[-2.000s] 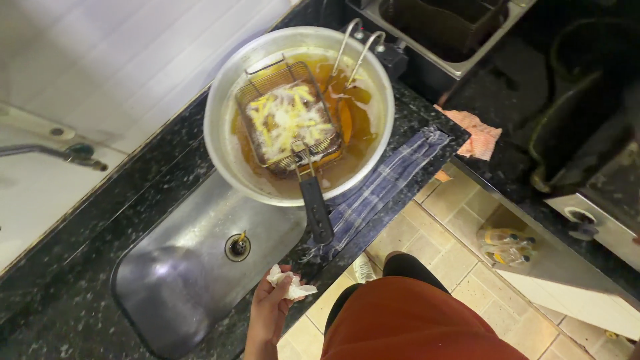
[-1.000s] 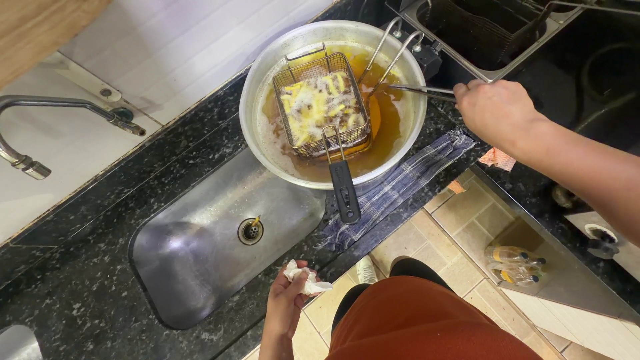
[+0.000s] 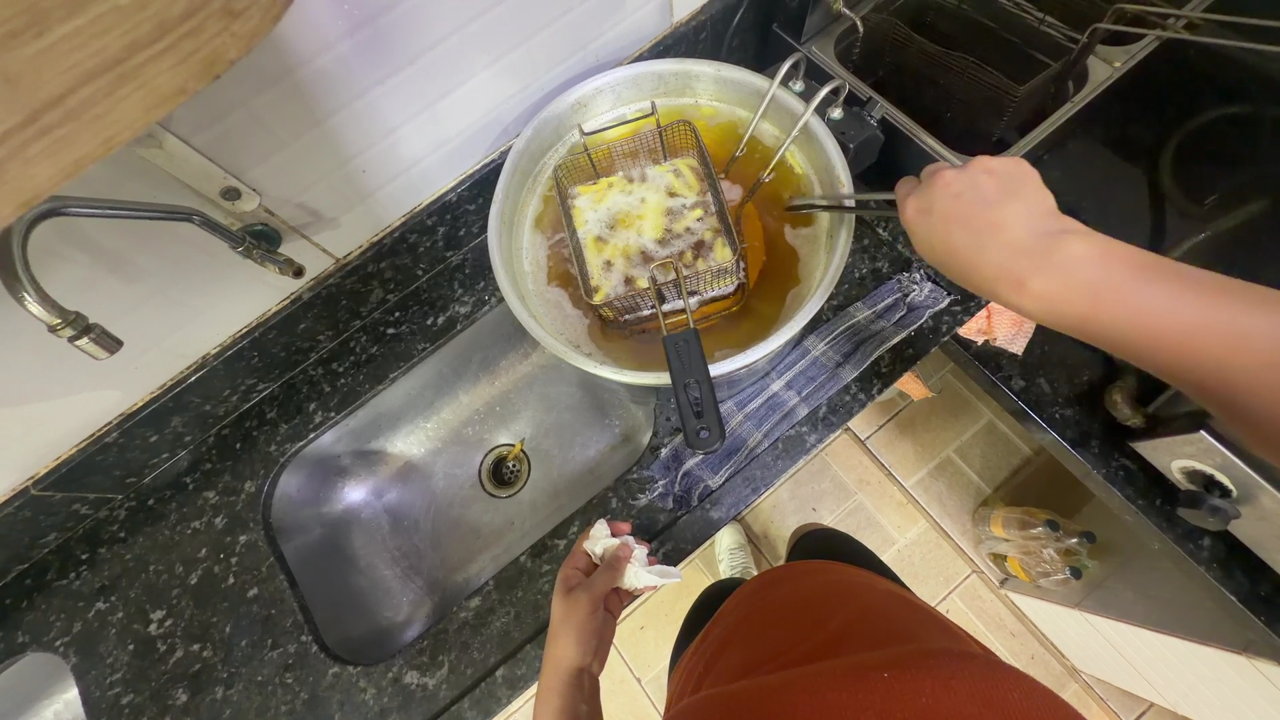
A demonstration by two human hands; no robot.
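Note:
A large round metal pan (image 3: 520, 270) of bubbling yellow-brown oil stands over one end of the sink. In the oil sits a wire frying basket (image 3: 735, 215) filled with yellow strips, probably fries (image 3: 650, 220), under white foam. Its black handle (image 3: 692, 390) rests across the pan's near rim. My right hand (image 3: 975, 225) is closed around thin metal tongs (image 3: 845, 203), whose end reaches over the oil at the pan's right side. Below the sink, my left hand (image 3: 595, 590) pinches a crumpled white paper (image 3: 630, 562). Two curved metal tubes (image 3: 785, 115) enter the oil at the back right.
The steel sink (image 3: 450, 500) lies left of the pan, with a faucet (image 3: 150, 215) at the wall. A blue checked cloth (image 3: 800, 390) lies along the counter edge. A fryer with dark baskets (image 3: 970, 70) stands at upper right; bottles (image 3: 1035, 545) are seen low at right.
My right hand, out of view two seconds ago, has come in from the right with the tongs at the pan. The left hand still holds the paper.

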